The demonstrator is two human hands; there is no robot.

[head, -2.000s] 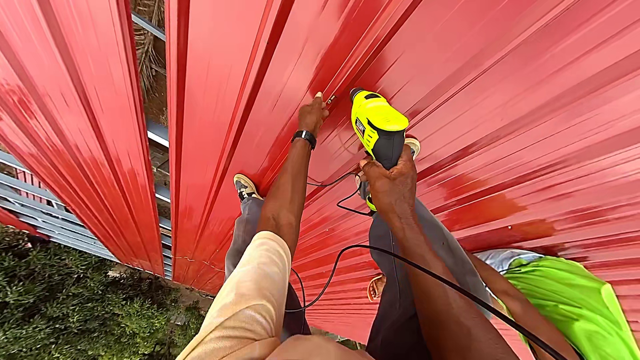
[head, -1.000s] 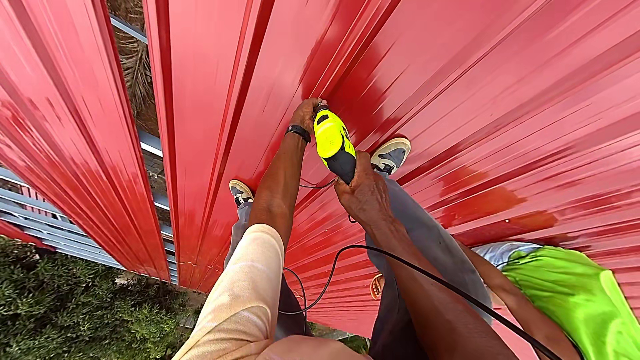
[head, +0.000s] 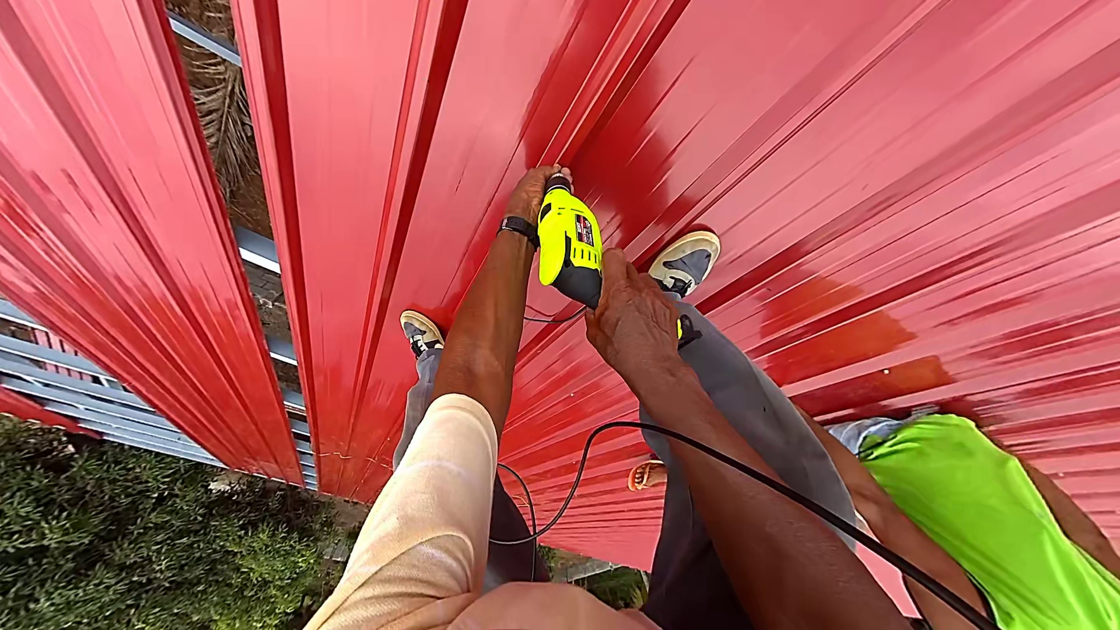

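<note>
A yellow-green and black corded power drill is in my right hand, which grips it at its dark rear end and handle. Its nose points away from me, toward a raised rib of the red metal roofing sheet. My left hand, with a black band at the wrist, is at the drill's front end beside the rib. The drill hides most of its fingers, so what they hold does not show. A black cable loops past my right forearm.
My shoes stand apart on the ribbed sheets. A person in a bright green top is close at the lower right. At the left, a gap between sheets shows metal purlins and ground below; the roof edge drops to bushes.
The drill in my right hand has moved left to my left hand at the rib, where before the two were apart. My right foot shows more fully.
</note>
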